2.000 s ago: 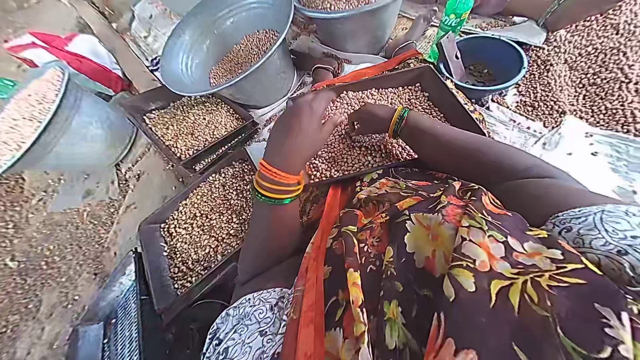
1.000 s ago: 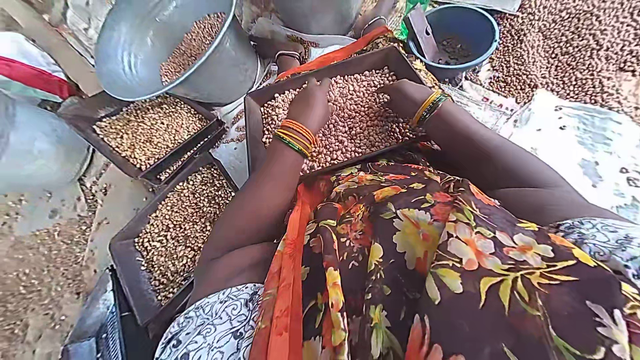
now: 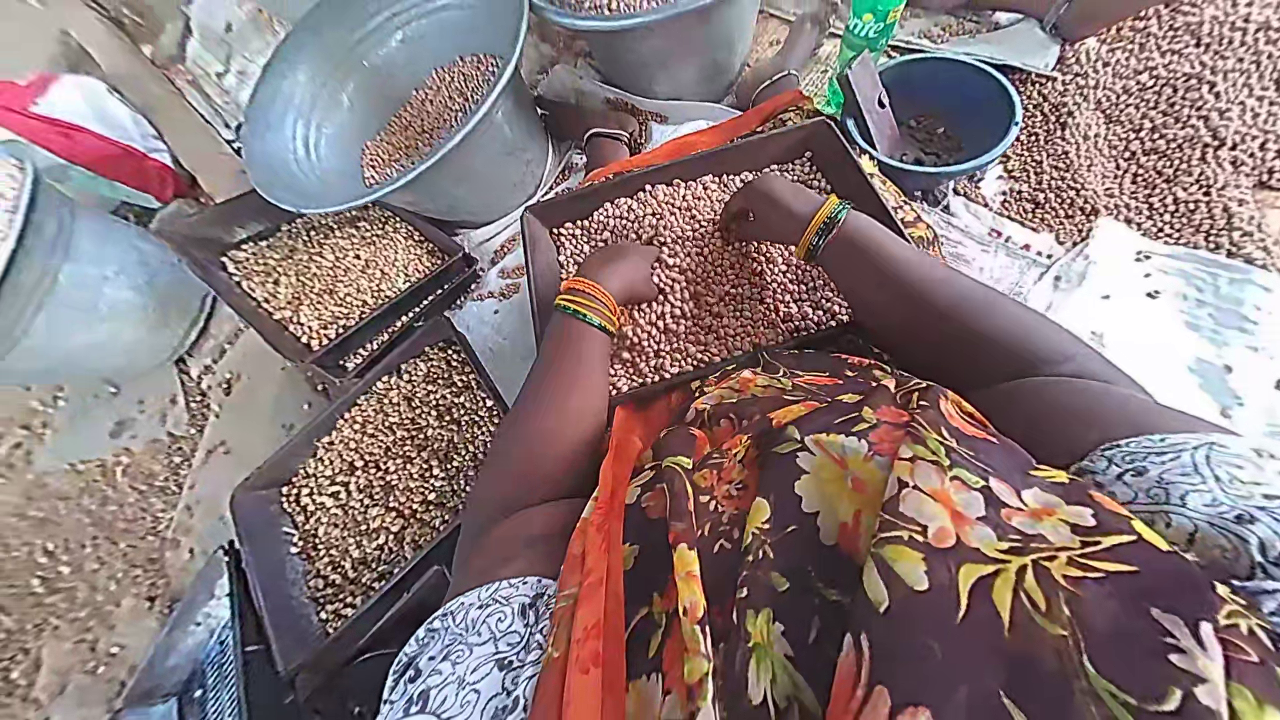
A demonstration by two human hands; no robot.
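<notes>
A dark rectangular tray (image 3: 540, 262) rests on my lap, filled with small round pinkish-brown nuts or seeds (image 3: 690, 290). My left hand (image 3: 622, 272), with orange and green bangles at the wrist, lies on them in the tray's left half, fingers curled and pointing right. Farther back and to the right, my right hand (image 3: 772, 208), with yellow and green bangles, is bent down over the same heap. The fingertips of both hands are hidden, so whether either grips anything does not show.
Two dark trays of paler pieces, one nearer (image 3: 262, 540) and one farther (image 3: 270, 325), stand at left. Behind are metal tubs (image 3: 480, 150) (image 3: 680, 50). A blue bowl (image 3: 960, 100) with a flat piece, a green bottle (image 3: 872, 30) and a large heap (image 3: 1150, 130) are at right.
Two seconds ago my left hand was raised near the tray's back left; now it is down on the pieces. My right hand has moved back in the tray since one second ago.
</notes>
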